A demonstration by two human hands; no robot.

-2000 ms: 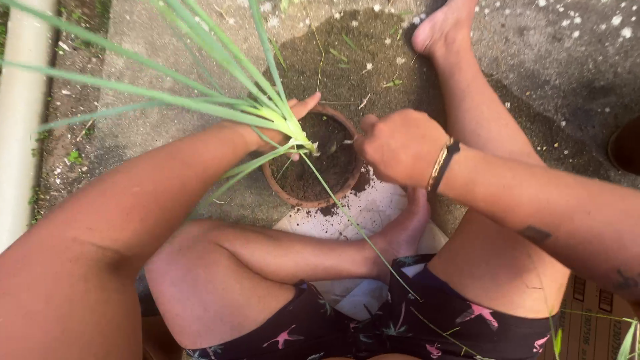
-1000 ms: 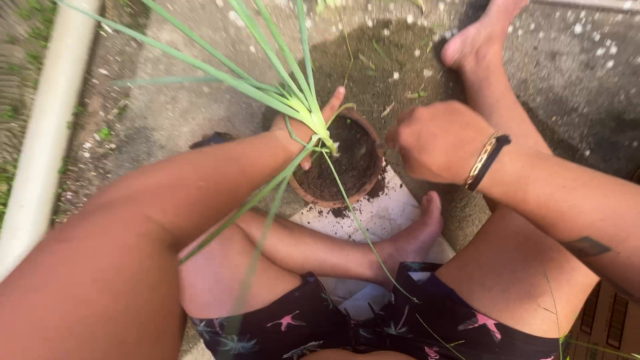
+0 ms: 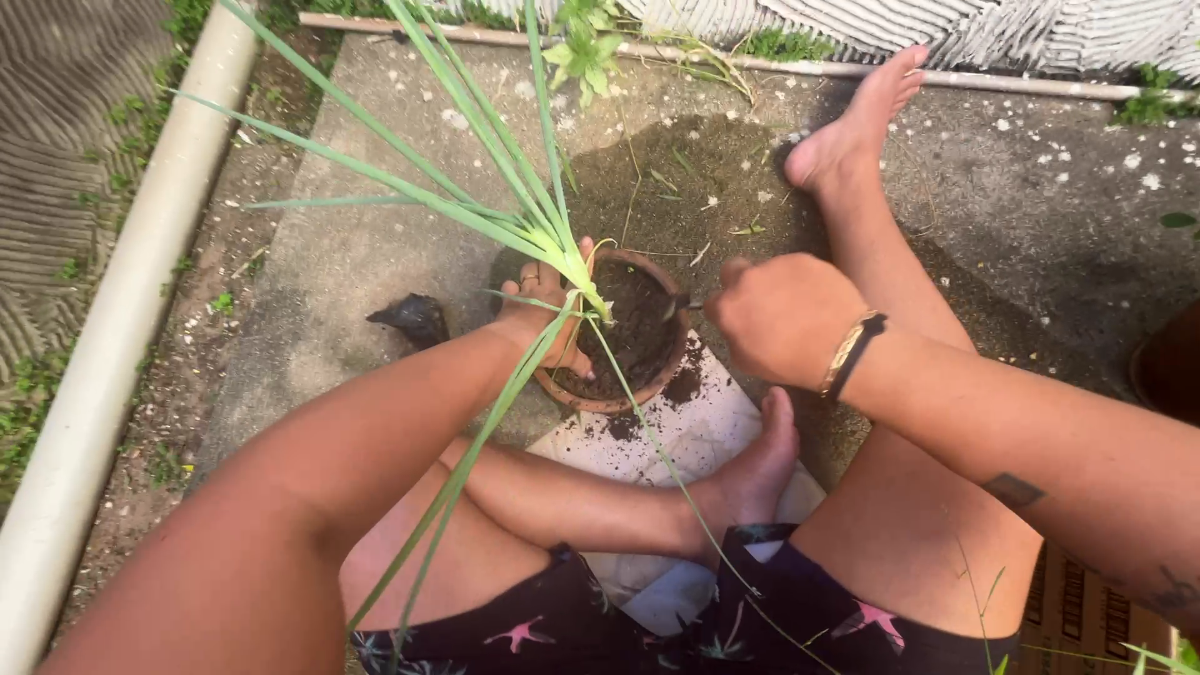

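Observation:
A round terracotta pot (image 3: 677,361) with dark soil (image 3: 633,328) stands on the ground between my legs. Its near side is over a pale tile (image 3: 712,412) sprinkled with soil. My left hand (image 3: 548,305) is at the pot's left rim, fingers spread, thumb over the soil. A green onion plant (image 3: 553,239) with long leaves lies across that hand; whether the fingers grip it is hard to tell. My right hand (image 3: 778,319) is closed around a small tool (image 3: 680,305), whose dark tip reaches over the pot's right rim. The tool's handle is hidden in the fist.
A black crumpled object (image 3: 412,319) lies left of the pot on the concrete (image 3: 375,141). A thick pale pipe (image 3: 141,272) runs along the left, and a thin pipe (image 3: 797,67) crosses the top beside weeds (image 3: 586,56). At the right edge is a dark round container (image 3: 1172,361).
The view has shifted and shows more of the ground ahead. My right hand stays by the pot's right side, and the plant remains at my left hand over the pot.

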